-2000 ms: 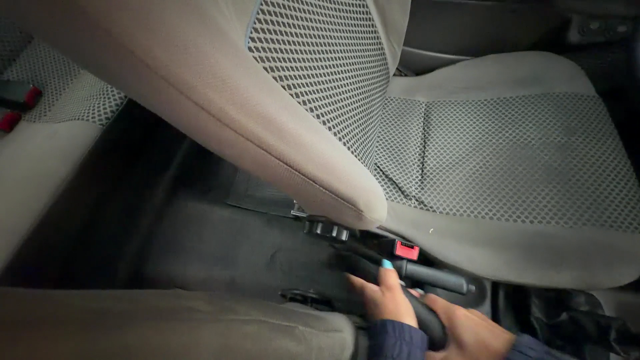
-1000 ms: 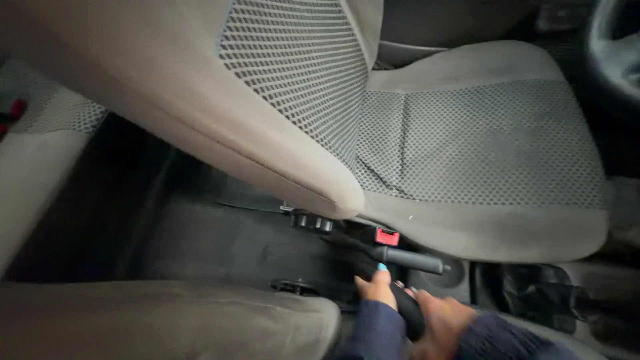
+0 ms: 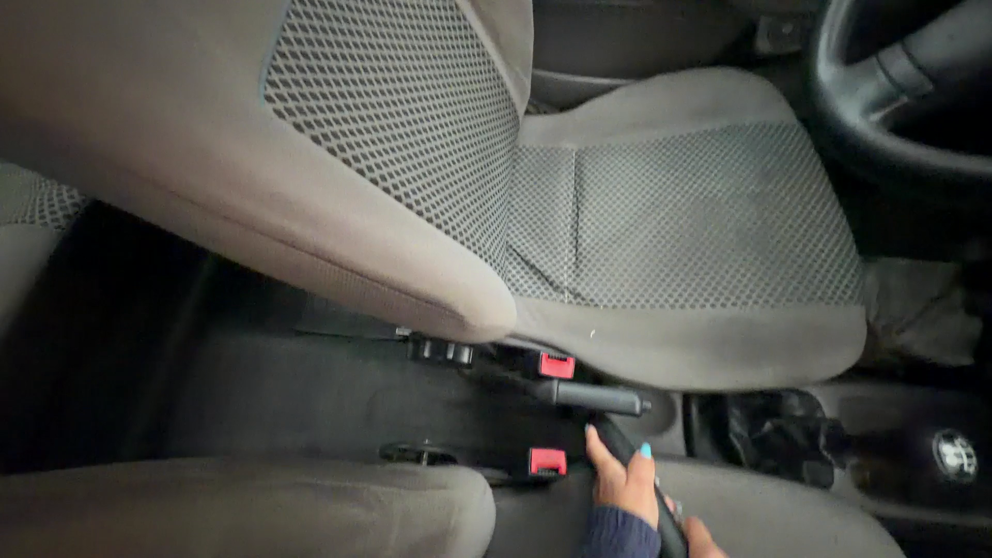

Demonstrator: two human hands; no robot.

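Note:
At the bottom of the head view, my left hand (image 3: pixel 626 477) grips a black tube-like handle (image 3: pixel 618 440), with blue nail polish showing on its fingers. Only a few fingers of my right hand (image 3: pixel 700 540) show at the bottom edge, beside the lower part of the same black handle; their hold is mostly out of frame. The handle's far end lies close to the grey handbrake lever (image 3: pixel 597 398). Red seat belt buckles (image 3: pixel 556 364) sit by the lever and to the left of my left hand.
A grey patterned car seat (image 3: pixel 697 217) fills the centre, its backrest (image 3: pixel 403 116) leaning at left. The steering wheel (image 3: pixel 845 101) is at upper right, the gear lever knob (image 3: pixel 955 456) at lower right. Another seat's backrest (image 3: pixel 248 508) borders the lower left, beside dark floor carpet (image 3: pixel 263 395).
My hands and the black handle have moved down toward the bottom edge, so less of my right hand shows. The view has shifted, bringing in more of the steering wheel and a second buckle.

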